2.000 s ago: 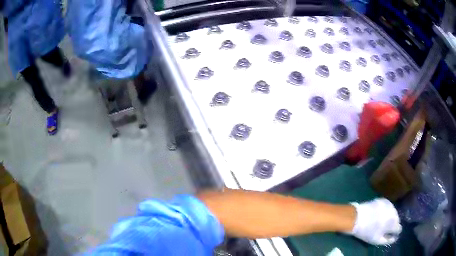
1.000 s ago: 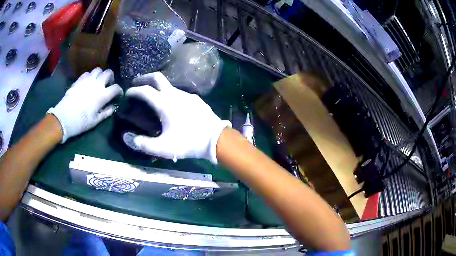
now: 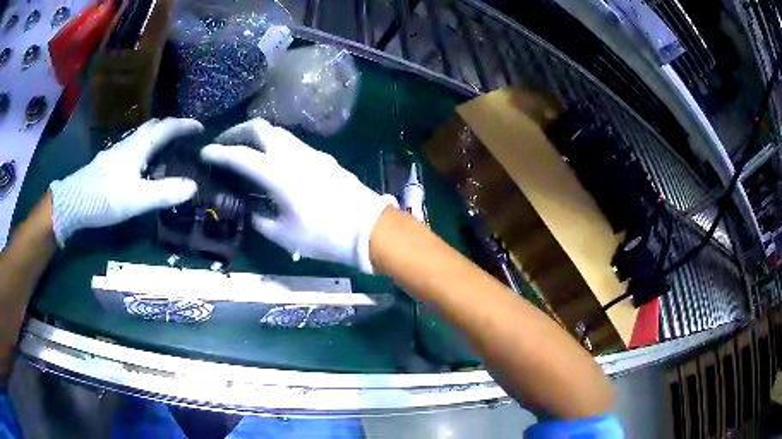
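Black cooling fans (image 3: 201,227) stand on the green mat between my hands; how many is unclear. My left hand (image 3: 120,184), white-gloved, is at their left side, thumb and fingers apart. My right hand (image 3: 304,197), white-gloved, is at their right side with its fingers curved towards them. The dark parts and blur hide whether either hand grips. A white-grey bracket (image 3: 227,285) stands nearly edge-on in front, near the bench edge, with a round wire fan guard (image 3: 169,309) at its left cut-out and another (image 3: 307,315) at its right.
Behind my hands are a small brown box (image 3: 124,86), a red item (image 3: 79,43), a bag of dark fasteners (image 3: 210,73) and a paler bag (image 3: 313,90). A white tube (image 3: 414,193) lies right of my right hand. A larger carton (image 3: 540,214) and black fans (image 3: 600,189) are further right.
The view has swung from the tray sheet to the bench, then shifted slightly. Since one second ago, my hands have changed pose around the black parts, and more of the fans shows between them.
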